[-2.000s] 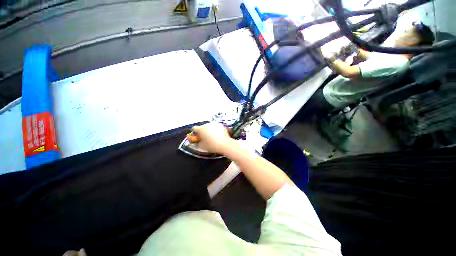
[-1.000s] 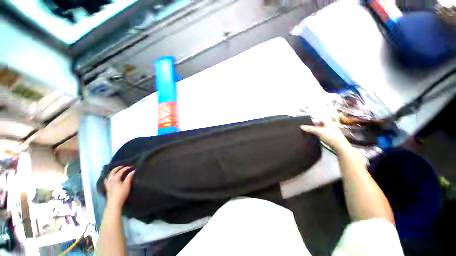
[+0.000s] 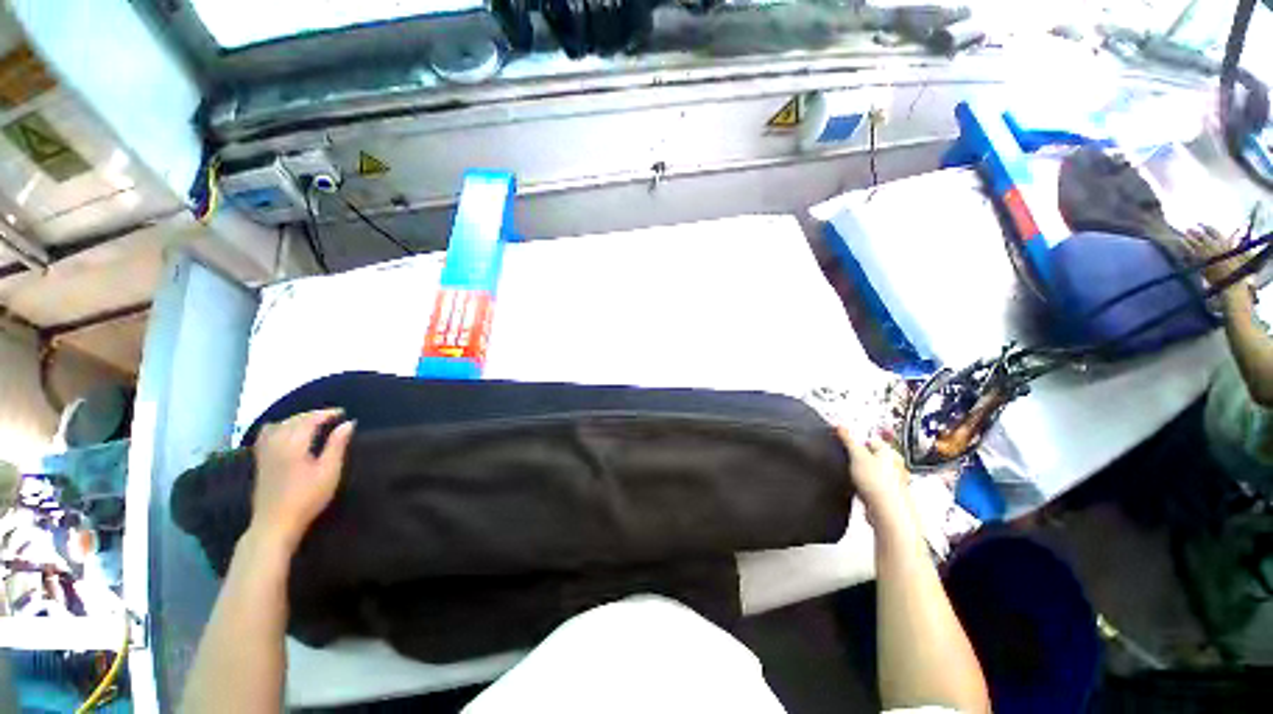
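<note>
The dark brown-grey trousers [image 3: 600, 481] lie lengthwise over the padded arm, with a raised seam line along the upper part and loose folds hanging in front. My left hand [image 3: 299, 472] holds the cloth near the left end, thumb and fingertips close together on top. My right hand [image 3: 873, 474] holds the hem at the right end, its fingers partly hidden by the cloth. The steam iron [image 3: 963, 426], with an orange-brown handle, sits on its rest just right of my right hand, untouched.
The white pressing table [image 3: 642, 300] extends behind the trousers, with a blue post [image 3: 472, 265] behind them. A dark blue tub [image 3: 1019, 621] stands at lower right. Black hoses [image 3: 1103, 307] run up right from the iron. Another person's arm [image 3: 1240, 314] is at the neighbouring table.
My right hand has let go of the iron, now on its rest, and holds the right end of the trousers. My left hand has come onto the left end. The view has swung left.
</note>
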